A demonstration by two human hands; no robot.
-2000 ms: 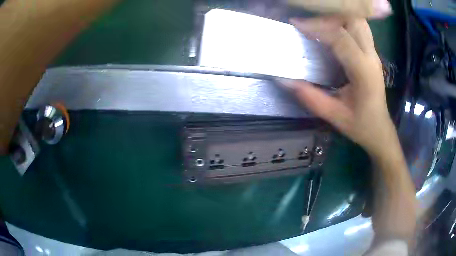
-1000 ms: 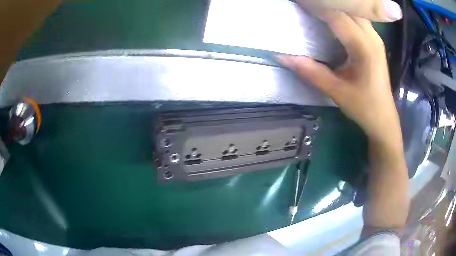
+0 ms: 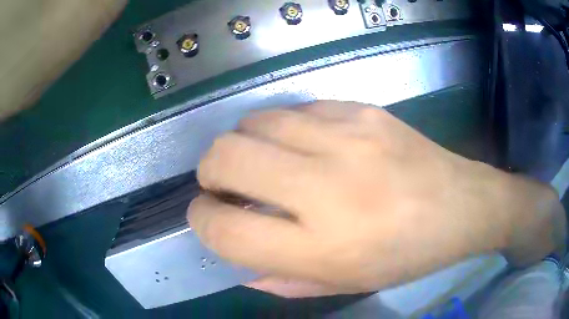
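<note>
My right hand [image 3: 355, 199] is large in the middle, knuckles up, with its fingers and thumb around a pale silver cover plate [image 3: 181, 268] with small dot-like holes. The plate lies over dark stacked plates [image 3: 159, 209]; the hand hides its right part. A flat grey fixture plate [image 3: 268, 37] lies beyond the metal bar, with small gold-centred components [image 3: 240, 25] in its round seats. Of my left arm, only a blurred bare part shows at the upper left corner; the left hand is out of the picture.
A silver metal bar [image 3: 137, 146] crosses the green bench between the fixture plate and the stack. A second fixture plate [image 3: 430, 9] adjoins the first at the right. A round fitting with an orange ring [image 3: 30, 246] is at the left. Black machine parts [image 3: 530, 93] stand at the right.
My right hand has come from beyond the bar to the near side, onto the cover plate, now over the dark stack. The left hand has left the view. The fixture plate with gold-centred components now shows.
</note>
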